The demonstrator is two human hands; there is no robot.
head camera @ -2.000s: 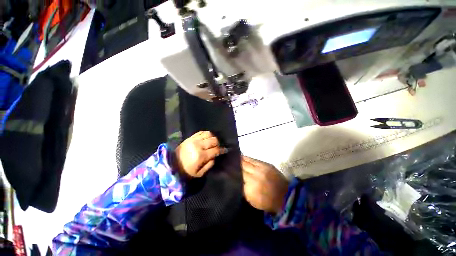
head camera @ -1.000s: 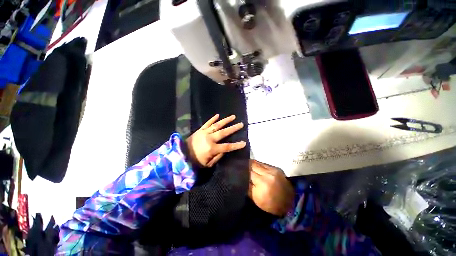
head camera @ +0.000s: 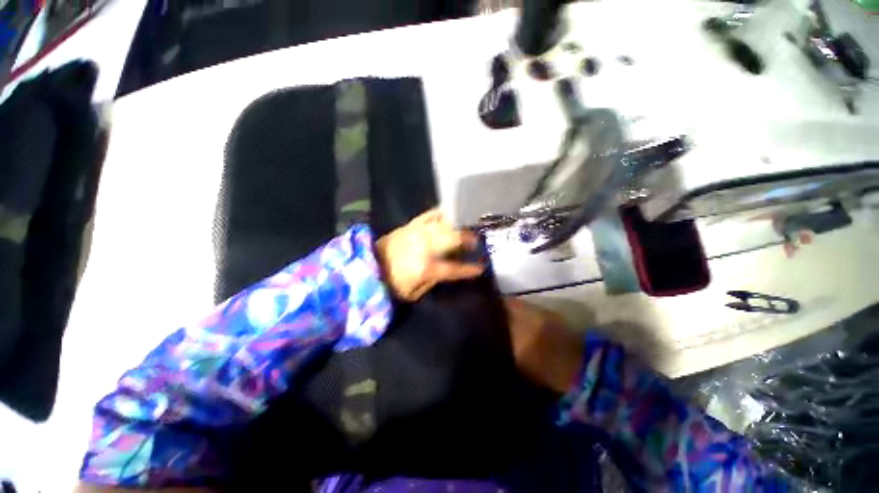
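The black mesh back panel (head camera: 279, 183) lies flat on the white table with a camouflage webbing stripe (head camera: 353, 154) along it. My left hand (head camera: 429, 258) lies on the panel, its blurred fingers bent at the right edge beside the needle area. My right hand (head camera: 545, 342) is blurred at the same edge, closer to me, gripping it; its fingertips are hidden. The sewing machine's presser foot area (head camera: 525, 229) is just right of my left fingertips. The machine head (head camera: 588, 164) is smeared by motion.
A red-edged smartphone (head camera: 667, 255) lies by the machine. Thread snips (head camera: 763, 302) lie to its right. A clear plastic bag (head camera: 781, 414) is at the lower right. Stacked black panels (head camera: 48, 231) lie on the left. More dark material (head camera: 260, 34) is at the back.
The camera view has shifted and the machine appears differently angled and blurred. The panel's far end has moved clear of the machine head. My left fingers were spread flat and are now bent at the edge.
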